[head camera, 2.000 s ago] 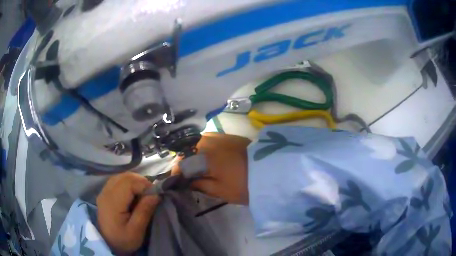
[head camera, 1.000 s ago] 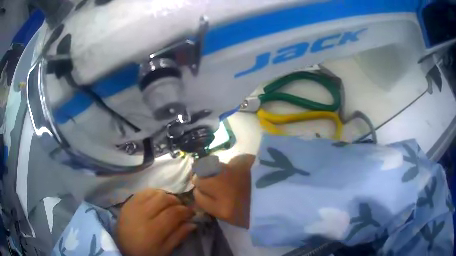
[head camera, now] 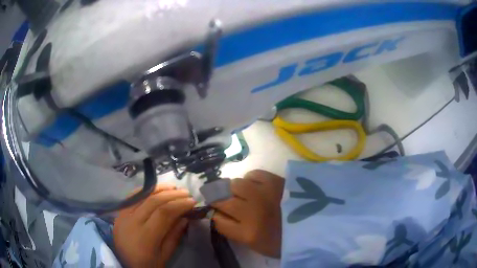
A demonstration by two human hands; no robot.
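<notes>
My left hand is at the lower left, its fingertips near the needle area of the sewing machine. My right hand is just right of it, with fingers bent beside the small grey block. Both hands pinch a piece of dark grey cloth between them, below the presser foot area. The cloth hangs down towards the picture's lower edge. The machine's metal parts and my fingers hide the needle and most of the held edge.
Fabric shears with a green and a yellow handle lie behind my right sleeve, under the machine arm. A grey cord curves to their right. The green-edged piece is beside the foot. Grey cloth shows at the lower left.
Both hands first moved lower and the cloth was re-gripped; now my left fingers are higher, close to the needle area. The view has shifted, and more of the yellow shears handle shows.
</notes>
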